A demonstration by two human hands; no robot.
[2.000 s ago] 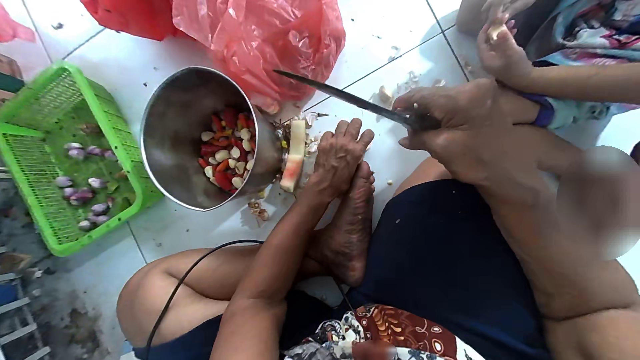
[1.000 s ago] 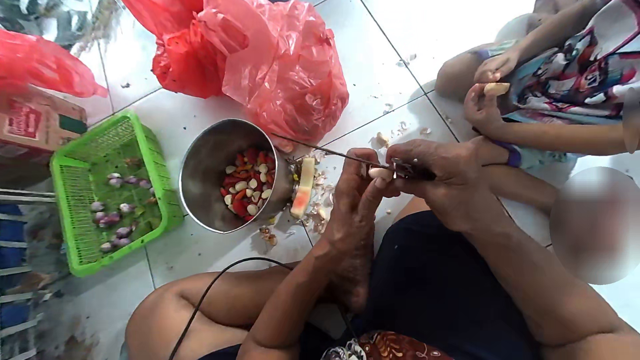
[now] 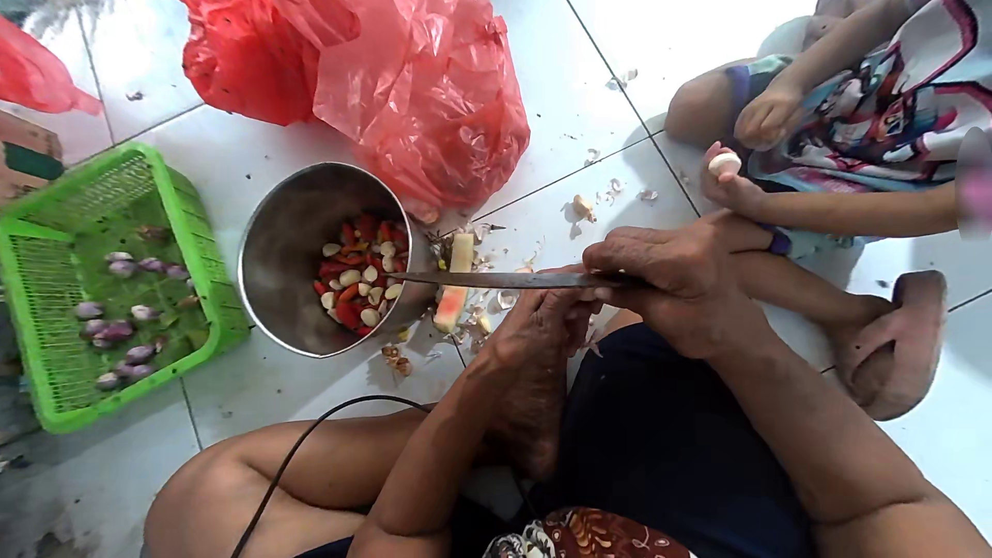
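A long dark knife (image 3: 496,280) points left in my right hand (image 3: 674,283), its handle hidden by the fingers and its tip over the rim of a metal pot (image 3: 291,256). My left hand (image 3: 542,310) lies just under the blade, above my foot; its fingertips are partly covered, and a clove of garlic was between my hands a moment ago, but what it holds now cannot be told. Peeled garlic cloves (image 3: 350,277) and red chilies (image 3: 349,312) lie in the pot. A pale strip with a reddish end (image 3: 455,283) rests on the floor beside it.
Shallots (image 3: 116,331) sit in a green plastic basket (image 3: 174,225) at left. Red plastic bags (image 3: 426,101) lie behind the pot. Garlic skins (image 3: 508,298) litter the tiles. Another person's hand (image 3: 732,182) holds a pale clove at right, near a sandal (image 3: 903,349). A black cable (image 3: 310,426) crosses my leg.
Two seconds ago the knife was raised, apart from my left hand; now it lies level above that hand. The other person's hands have moved apart.
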